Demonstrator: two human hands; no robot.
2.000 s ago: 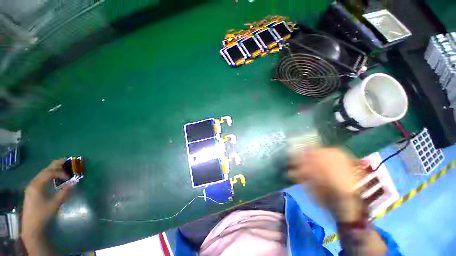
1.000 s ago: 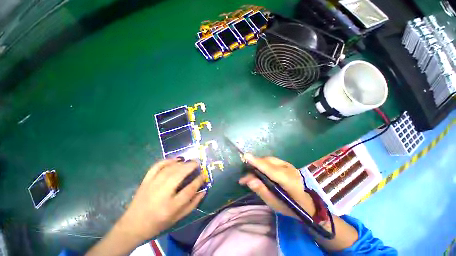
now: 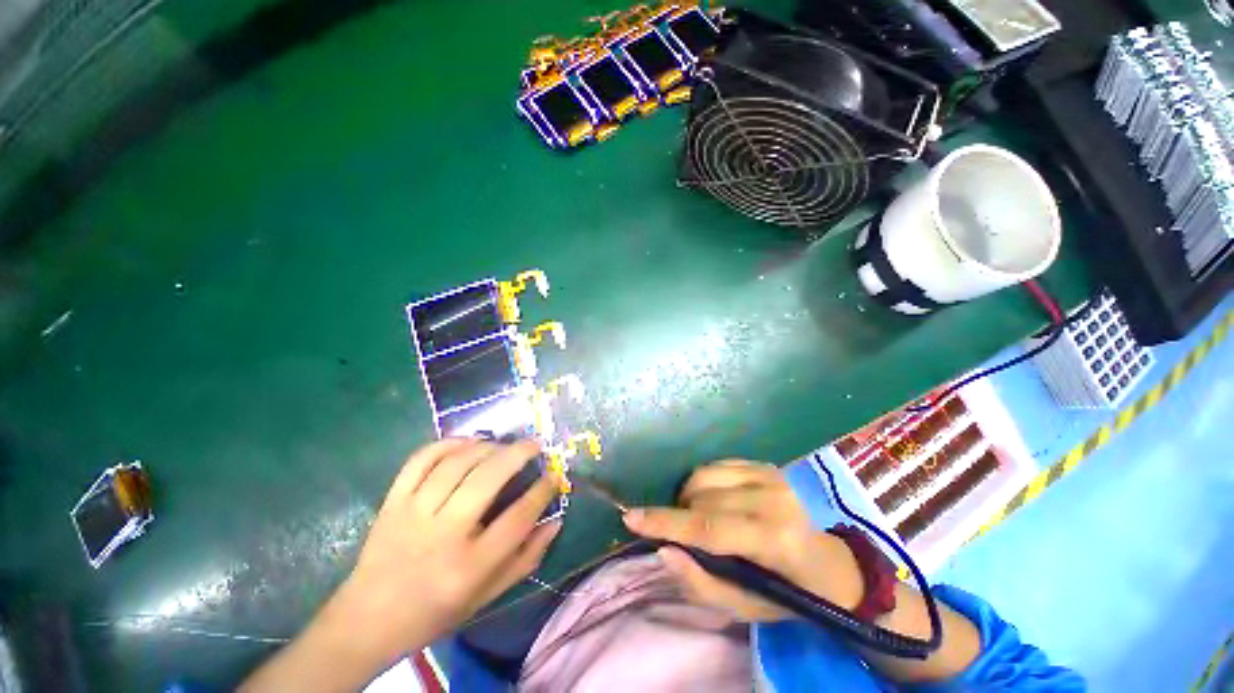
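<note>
A strip of joined boards with black screens (image 3: 467, 368) lies on the green mat, orange flex tails sticking out on its right side. My left hand (image 3: 453, 542) holds an LCD screen (image 3: 517, 490) at the strip's near end, fingers over much of it. My right hand (image 3: 758, 535) holds the black soldering iron (image 3: 771, 585) like a pen. Its thin tip points left toward the flex tail at the near end; I cannot tell if it touches. A thin solder wire (image 3: 203, 632) trails over the mat at the lower left.
Loose LCD screens (image 3: 111, 512) lie at far left. Finished panels (image 3: 620, 79) lie beside the fume fan (image 3: 775, 160). A white cup (image 3: 977, 224), a white grid block (image 3: 1099, 355), a component box (image 3: 934, 467) and upright white parts (image 3: 1175, 136) on a black tray (image 3: 1144, 291) are at right.
My left hand has left the loose screens and come to the strip's near end with a screen. My right hand has taken up the iron, and its tip has moved down and closer to the flex tail.
</note>
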